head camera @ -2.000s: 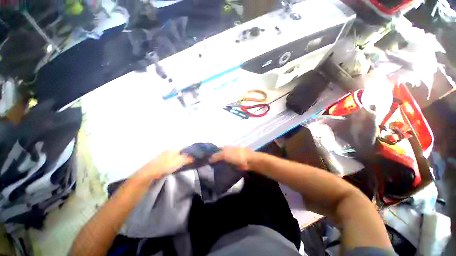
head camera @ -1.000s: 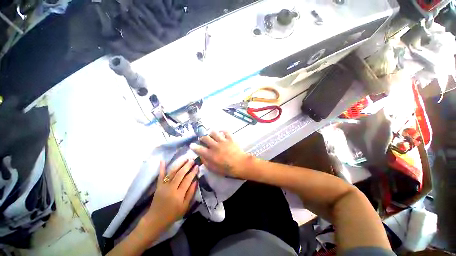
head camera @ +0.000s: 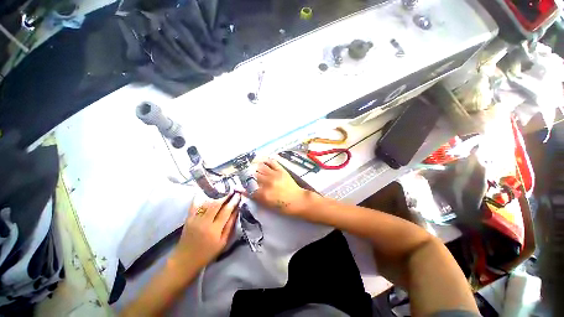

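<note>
A grey-white cloth panel (head camera: pixel 263 270) with a dark edge lies under the needle area and hangs toward my lap. A crumpled dark strip (head camera: pixel 251 226) lies on it between my hands. My left hand (head camera: pixel 207 226) presses flat on the cloth just in front of the presser foot (head camera: pixel 230 182), fingers together. My right hand (head camera: pixel 275 187) is at the cloth close to the right of the presser foot, fingers bent; its fingertips are partly hidden, so a grip is unclear. The white sewing machine (head camera: pixel 346 68) stands behind both hands.
Scissors with red and orange handles (head camera: pixel 328 155) and dark snips (head camera: pixel 299 162) lie right of my right hand. A black phone-like block (head camera: pixel 408 133) lies farther right. Dark cloth (head camera: pixel 179 46) is behind the machine. Layered pieces (head camera: pixel 28 229) are at left, a scrap carton (head camera: pixel 529 241) at right.
The cloth has gone from my lap to under the needle area and now spreads flatter. My hands moved up to the presser foot, my left hand last shifting slightly forward. The view has also shifted.
</note>
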